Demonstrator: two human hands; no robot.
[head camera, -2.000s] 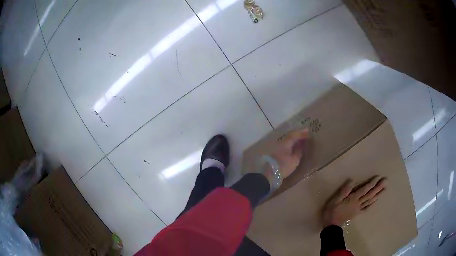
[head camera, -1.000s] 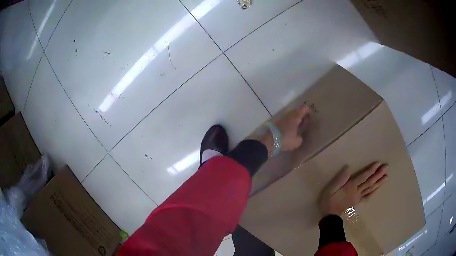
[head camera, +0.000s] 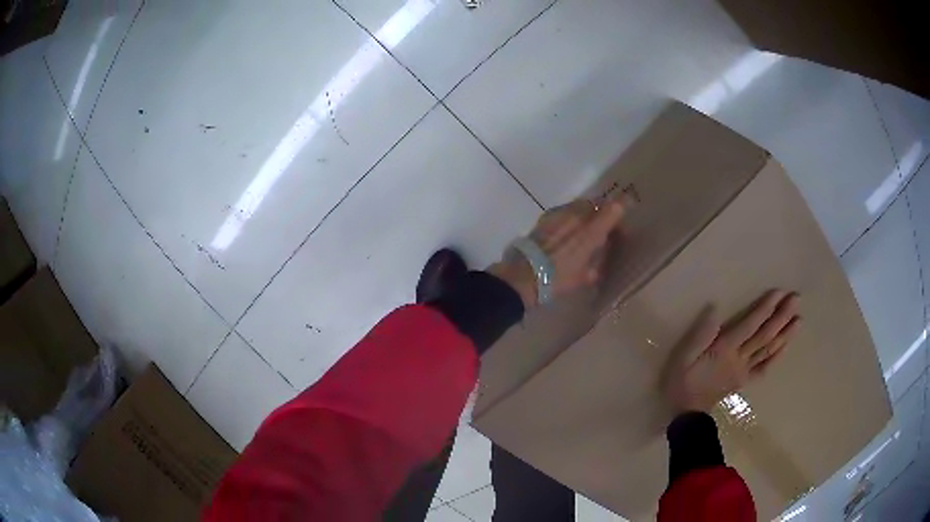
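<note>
A large brown carton (head camera: 816, 336) stands tilted in front of me, an edge running between its printed side and a broader face with a shiny tape strip. My left hand (head camera: 573, 245), with a pale band at the wrist, lies against the printed side, fingers extended and partly covering the print. My right hand (head camera: 736, 352) lies flat on the broader face, fingers spread, beside the tape. Neither hand is closed around anything visible. The carton's underside is hidden.
Glossy pale floor tiles (head camera: 337, 219) lie to the left. Brown cartons (head camera: 153, 449) and clear crinkled film (head camera: 51, 449) are at lower left. Another large carton (head camera: 836, 41) is at the top right. My dark shoe (head camera: 441, 277) is beside my left forearm.
The carton's upper part and both hands sit higher in the picture. The carton's broad face shows more fully and its tilt has changed. The hands stay on the same faces.
</note>
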